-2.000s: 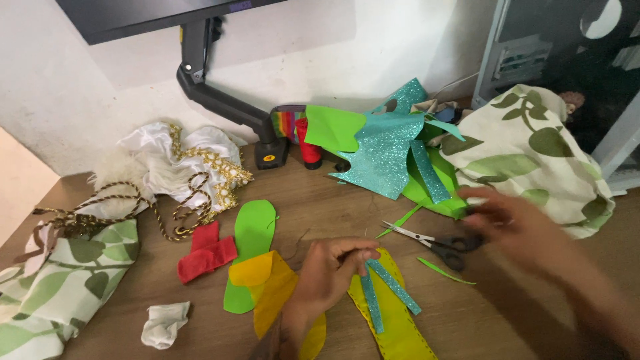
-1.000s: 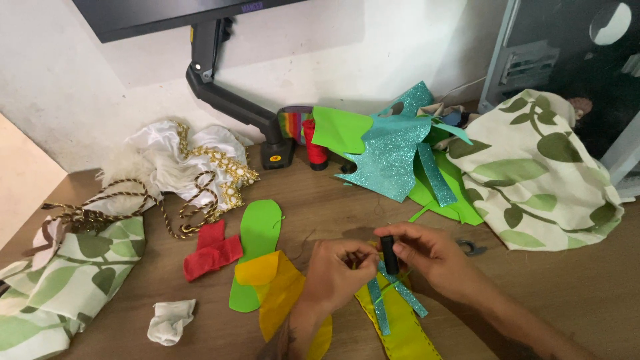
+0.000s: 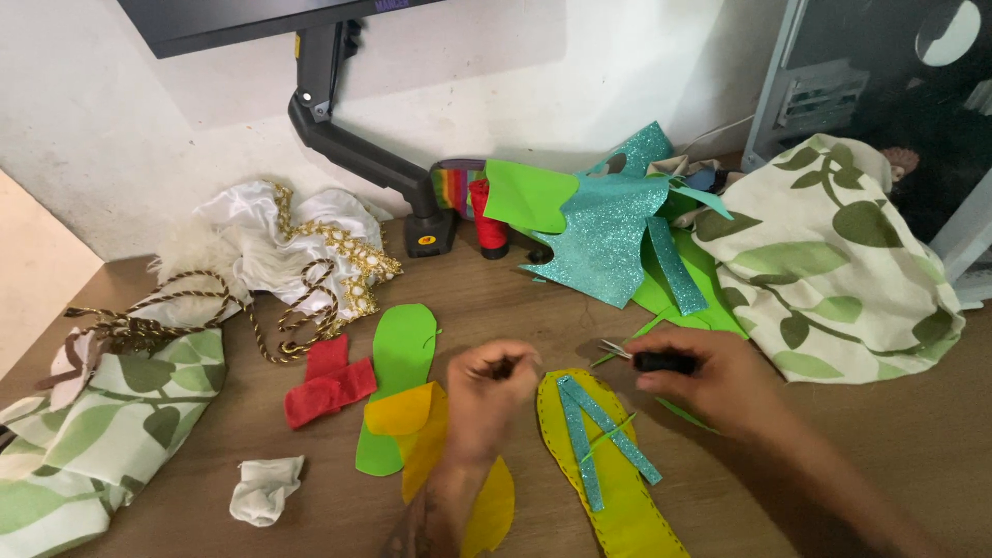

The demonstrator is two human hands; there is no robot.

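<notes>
My right hand (image 3: 697, 368) holds a black thread spool (image 3: 665, 362) above the table, over the scissors (image 3: 616, 349), whose blades show at its left. My left hand (image 3: 492, 380) is raised with its thumb and fingertips pinched together; any thread between them is too fine to make out. Between and below the hands lies a yellow sole-shaped piece (image 3: 620, 515) with dark stitches along its edge. Two glittery teal strips (image 3: 581, 457) form a V on it, crossed by a thin green scrap (image 3: 608, 439). Beside my left wrist lie a folded yellow piece (image 3: 418, 434) and a green sole-shaped piece (image 3: 403, 341).
Glittery teal sheet (image 3: 604, 232), green sheet (image 3: 531, 194) and a red thread spool (image 3: 490, 225) lie at the back by the monitor arm's base (image 3: 428, 232). Leaf-print cloth (image 3: 837, 271) is at right. Red cloth (image 3: 329, 384), white cloth (image 3: 265, 488) and gold-trimmed white fabric (image 3: 310, 240) are left.
My right hand first reached near the scissors, then held the black spool close to my left hand. Now the hands are farther apart. A green scrap now lies across the teal strips.
</notes>
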